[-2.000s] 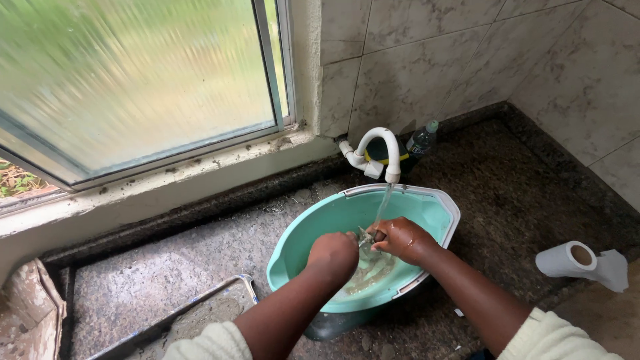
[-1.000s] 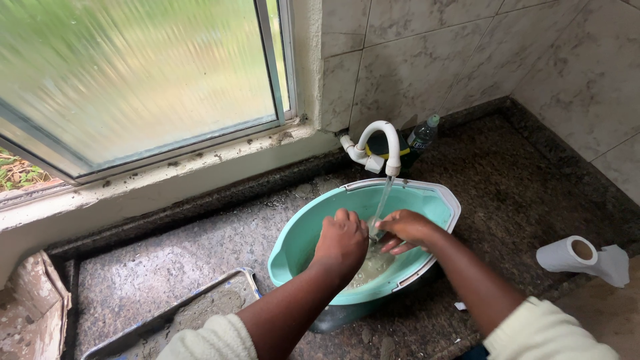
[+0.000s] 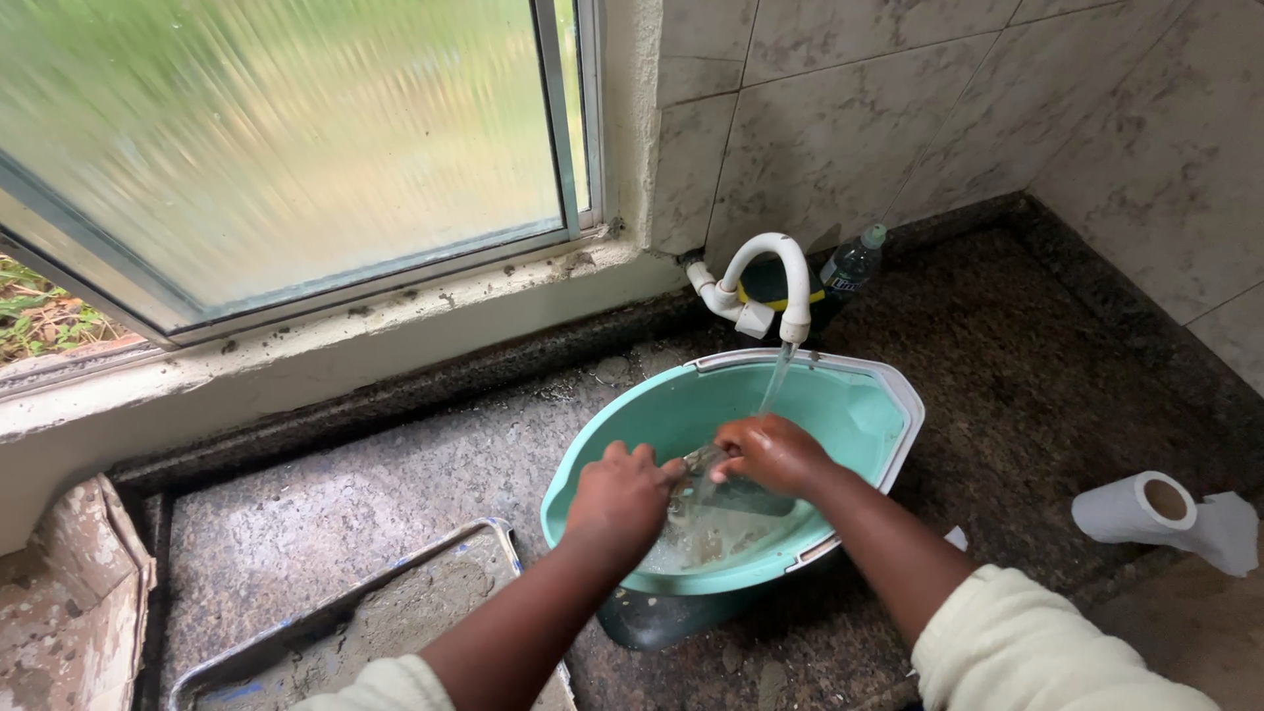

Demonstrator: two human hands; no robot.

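A turquoise plastic bucket [image 3: 632, 415] with a white rim piece stands on the granite counter, cloudy water in its bottom. Water runs into it from a white plastic faucet [image 3: 793, 286]. Inside the bucket, my right hand [image 3: 775, 454] grips a thin, flat, wet piece [image 3: 755, 497], perhaps clear plastic or metal; its exact kind cannot be told. The fingers of my left hand [image 3: 617, 499] reach the left end of this piece, near the bucket's left side. The back of the hand hides whether they close on it.
A tray [image 3: 395, 612] smeared with grey, mortar-like paste lies front left, beside stained cardboard [image 3: 69, 592]. Behind the faucet are a dish-soap bottle [image 3: 851, 262] and a dark item with a yellow edge [image 3: 775, 286]. A paper roll [image 3: 1136, 509] lies at right. A sliding window [image 3: 296, 158] stands at left.
My hands, close together at first, are now farther apart inside the bucket. The flat piece shows more plainly between them. Water still runs from the faucet.
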